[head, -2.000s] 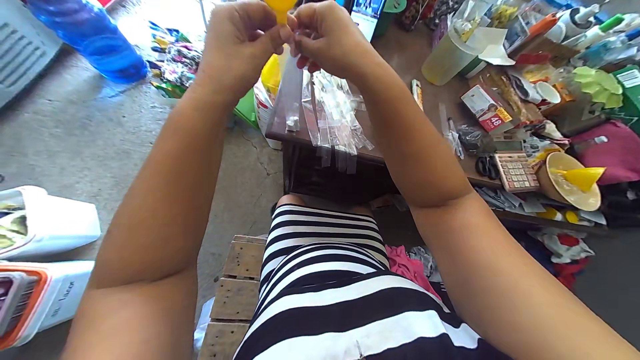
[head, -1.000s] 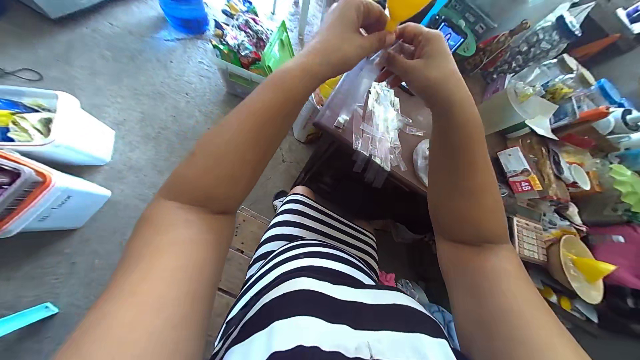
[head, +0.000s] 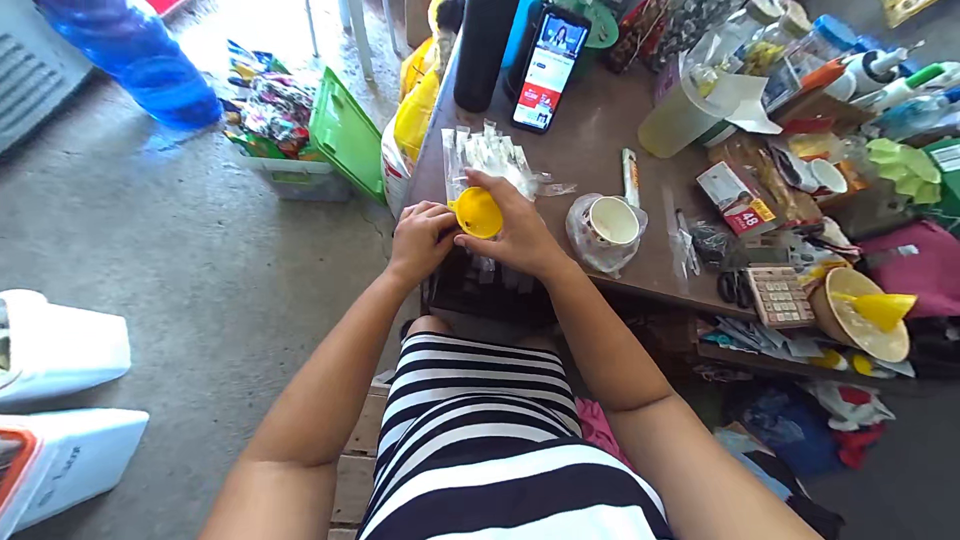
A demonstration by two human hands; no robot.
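Note:
A small yellow plastic funnel (head: 478, 213) is between my hands at the near left edge of the brown table (head: 600, 127). My right hand (head: 517, 229) curls round its right side, thumb below and fingers above. My left hand (head: 426, 238) is at the funnel's left edge, fingers bent together; whether it pinches a thin bag there is hidden. Just beyond lie many narrow clear plastic sachets (head: 495, 154), some with white contents. To the right, a paper cup (head: 613, 220) stands in a clear plastic bag.
A phone (head: 550, 71) and a dark cylinder (head: 486, 52) are at the back. A pitcher (head: 679, 124), a box (head: 739, 199), scissors (head: 733, 289), a calculator (head: 781, 295) and a bowl with another yellow funnel (head: 885, 309) are at the right. A green-lidded bin (head: 300, 176) stands on the floor, left.
My hands and the yellow funnel have come down from the top of the view to the near table edge. The paper cup now shows fully. The view has shifted.

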